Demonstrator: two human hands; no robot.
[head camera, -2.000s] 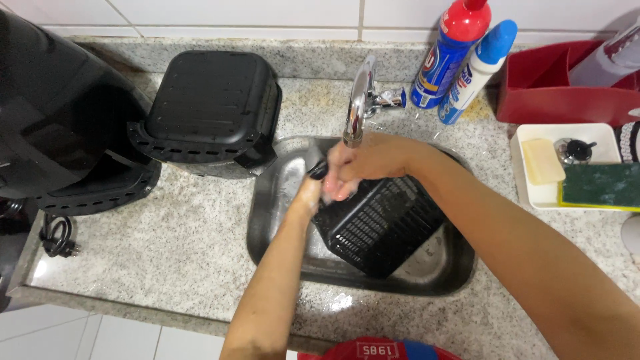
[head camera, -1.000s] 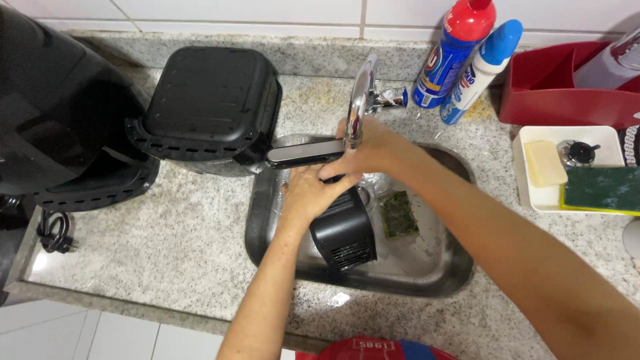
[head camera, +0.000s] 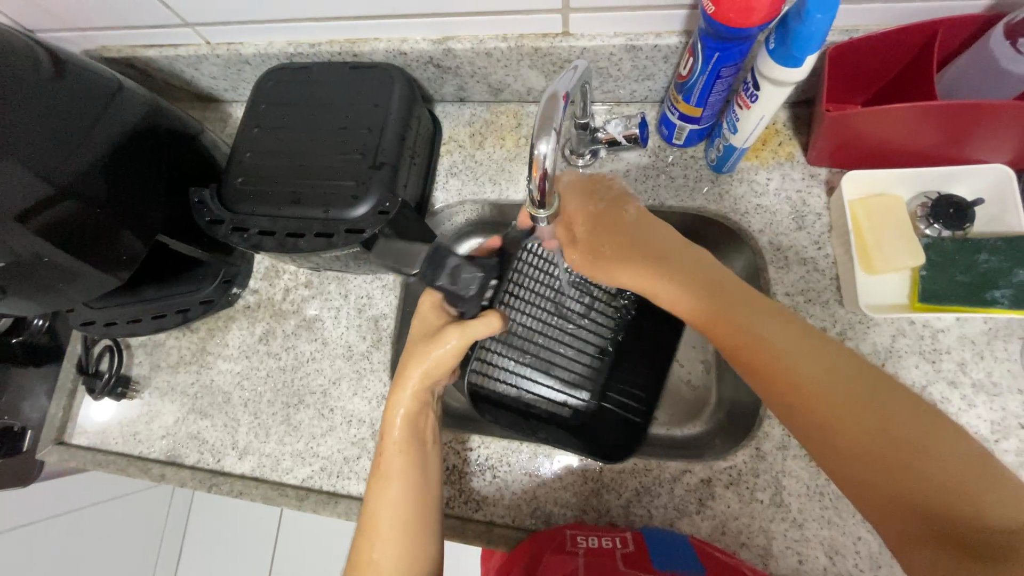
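A black slotted air fryer basket (head camera: 560, 344) is tilted in the steel sink (head camera: 720, 384), its slotted face toward me. My left hand (head camera: 452, 328) grips it at the black handle, which is blurred. Water from the chrome faucet (head camera: 548, 136) falls on the basket's upper part. My right hand (head camera: 596, 228) is at the basket's upper edge, just under the spout; its fingertips are partly hidden by the spout, and whether they grip the edge I cannot tell. Upside down on the granite counter, left of the faucet, sits a black air fryer drawer (head camera: 320, 140).
The black air fryer body (head camera: 88, 168) stands at the left, its power plug (head camera: 112, 384) on the counter. Behind the sink stand a blue bottle with a red cap (head camera: 704, 72) and a white-and-blue bottle (head camera: 756, 96). At right are a red caddy (head camera: 872, 128) and a white tray (head camera: 852, 296) with soap and a sponge.
The basket has turned so its slotted face shows and it now covers the middle of the sink. The green scrubber seen in the sink one second ago is out of sight.
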